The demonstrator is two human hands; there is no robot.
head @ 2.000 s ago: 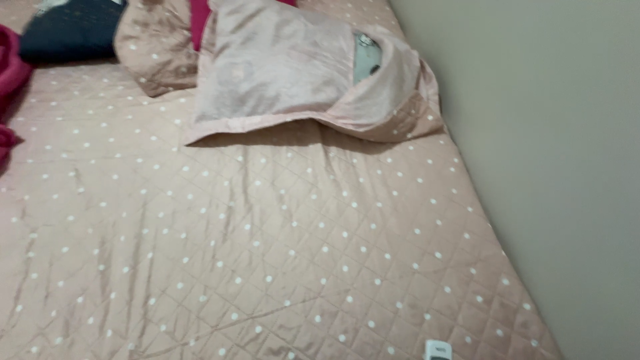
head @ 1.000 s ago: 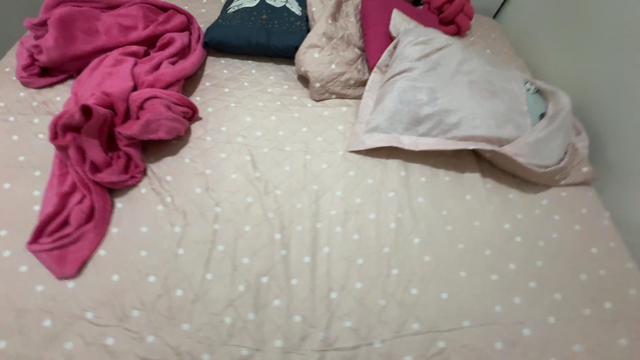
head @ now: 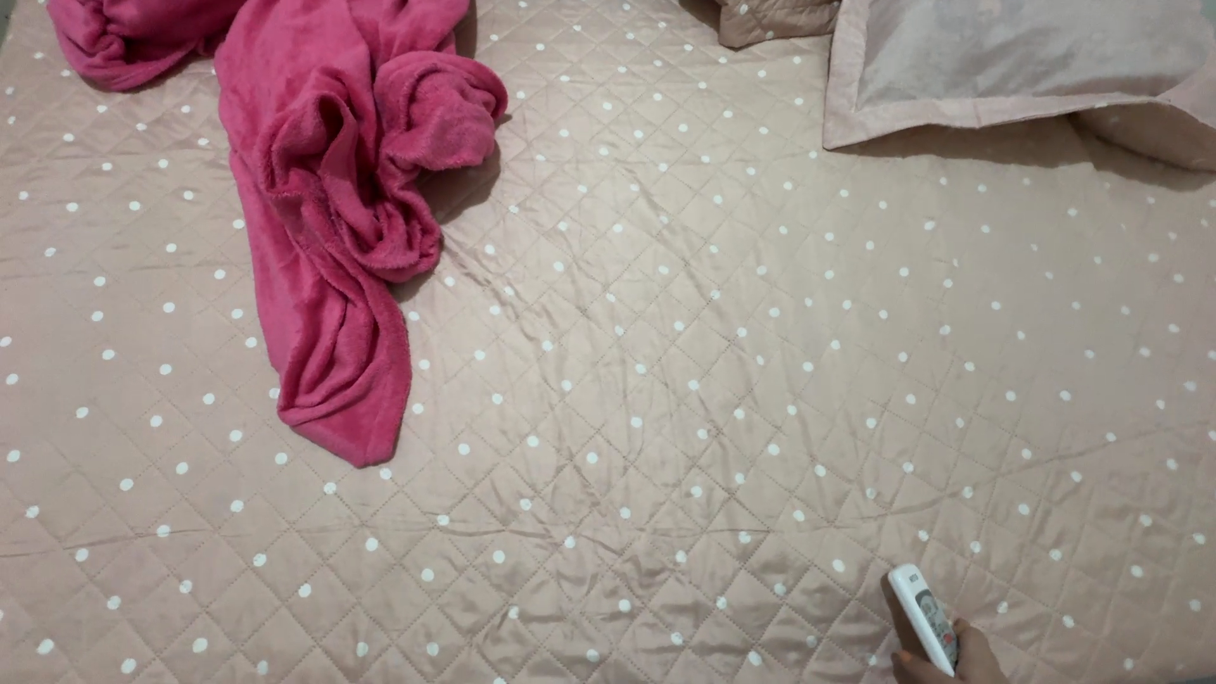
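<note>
At the bottom right of the head view, my right hand grips the lower end of a white remote control. Its buttons face up and its far end points away from me, over a pink quilted bedspread with white dots. A bright pink fleece blanket lies crumpled on the bedspread, left of the middle. My left hand is out of the frame.
At the top right lies a pale pink pillow in a flanged cover. Beside it, at the top edge, is part of a folded quilted cloth in a darker pink. Low wrinkles run across the bedspread.
My right hand has come into view at the bottom, holding the remote control. The view has tilted down, and the dark blue cloth is out of frame.
</note>
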